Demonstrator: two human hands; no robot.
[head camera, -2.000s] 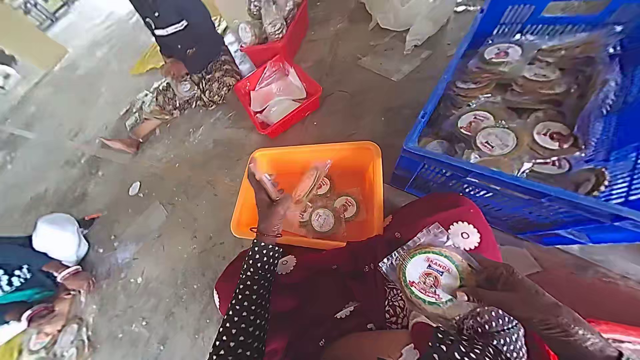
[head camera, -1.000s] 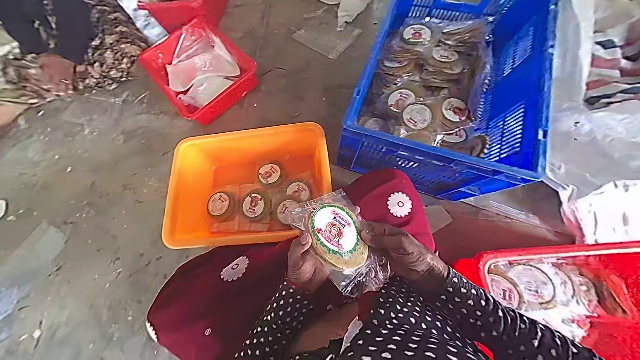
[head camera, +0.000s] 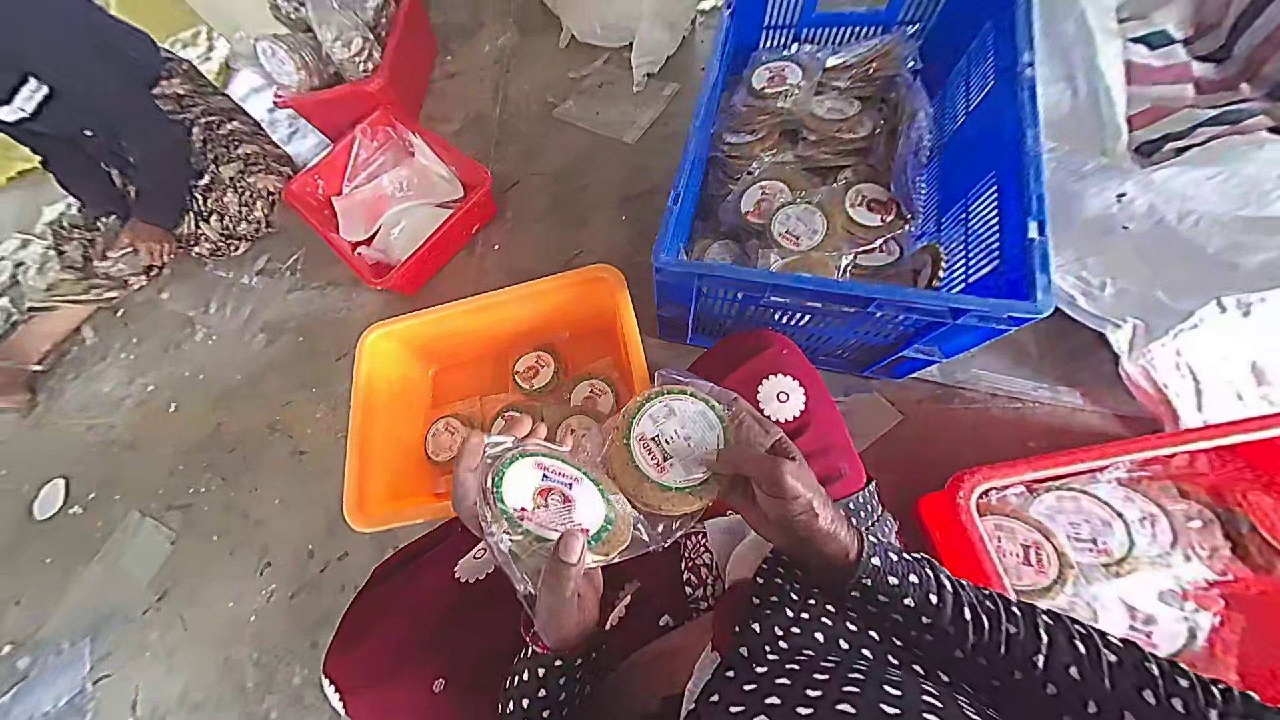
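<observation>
My left hand (head camera: 567, 590) grips a clear plastic packet of round flat discs (head camera: 553, 500) with a printed round label, thumb on its front. My right hand (head camera: 785, 490) pinches a second packet of discs (head camera: 668, 440), its round label turned sideways. The two packets are held side by side above my lap, edges meeting or overlapping. Just beyond my left hand stands an orange plastic tub (head camera: 400, 375) with several similar labelled packets on its bottom. What the discs are made of cannot be told.
A blue plastic crate (head camera: 850, 325) of bagged packets stands at the upper right. A red tray (head camera: 965, 490) of packets lies at lower right. Beyond the tub, a red basket (head camera: 440, 255) holds white pieces in plastic. Another person's hand (head camera: 145, 243) rests near the floor at upper left.
My left hand was over the orange tub, then both hands held one packet together; now each hand holds a packet. The view has shifted.
</observation>
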